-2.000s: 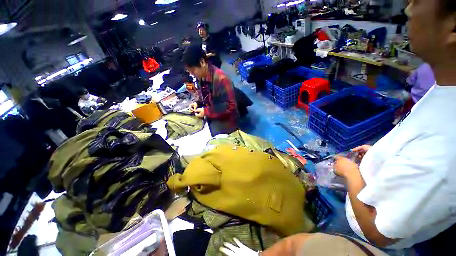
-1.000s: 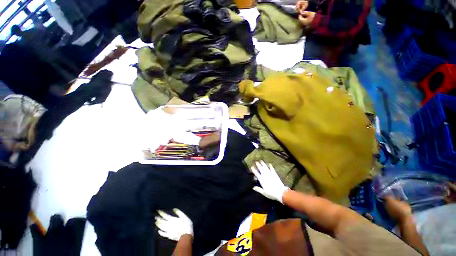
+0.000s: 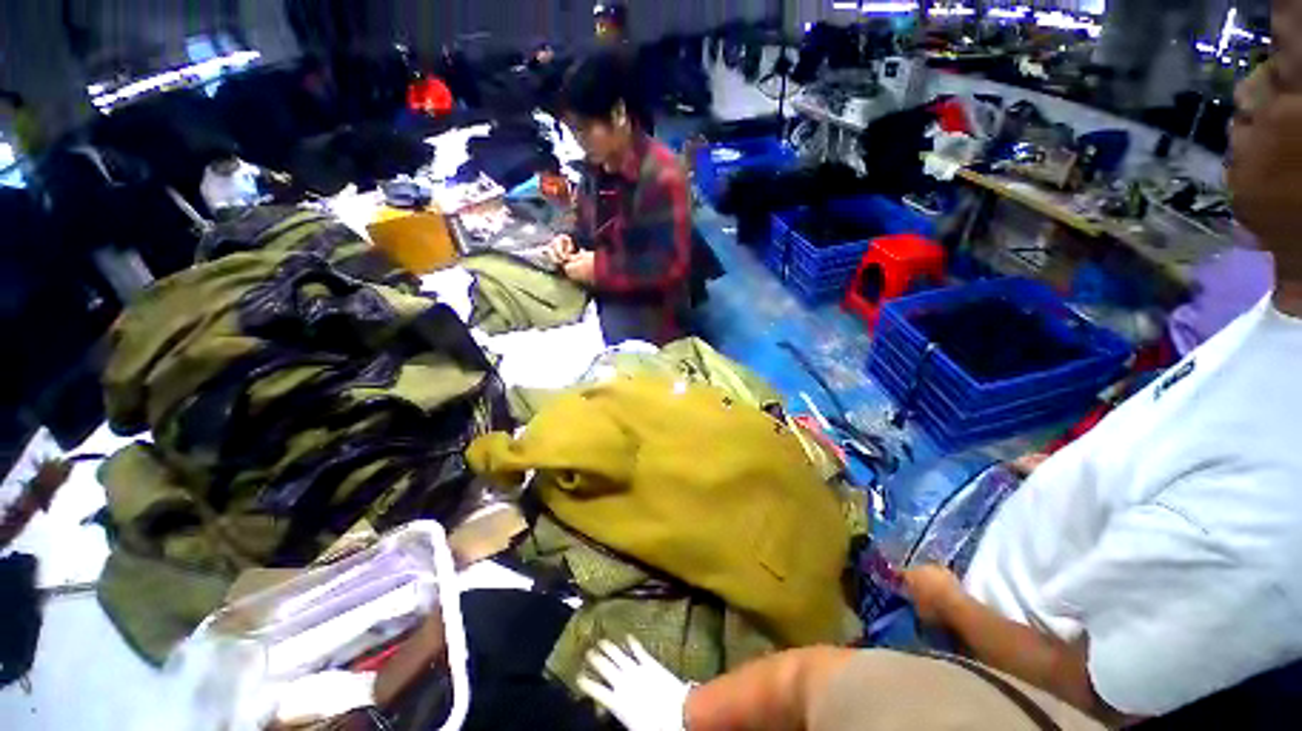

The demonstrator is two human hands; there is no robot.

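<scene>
My right hand, in a white glove, lies with fingers spread on the textured green cloth at the bottom centre. It grips nothing. A mustard coat is draped over this cloth, just above my hand. A black garment shows between my hand and the white plastic basket, which holds papers and small items. A blurred white shape at the basket's lower left may be my gloved left hand; its fingers are not clear.
A large olive garment heap lies behind the basket. A person in a white T-shirt stands close at right, holding a clear plastic bag. A person in a plaid shirt stands across the table. Blue crates and a red stool are on the floor.
The view has tilted up from the table since one second ago. My right hand remains on the green cloth. My left hand is no longer plainly visible on the black garment.
</scene>
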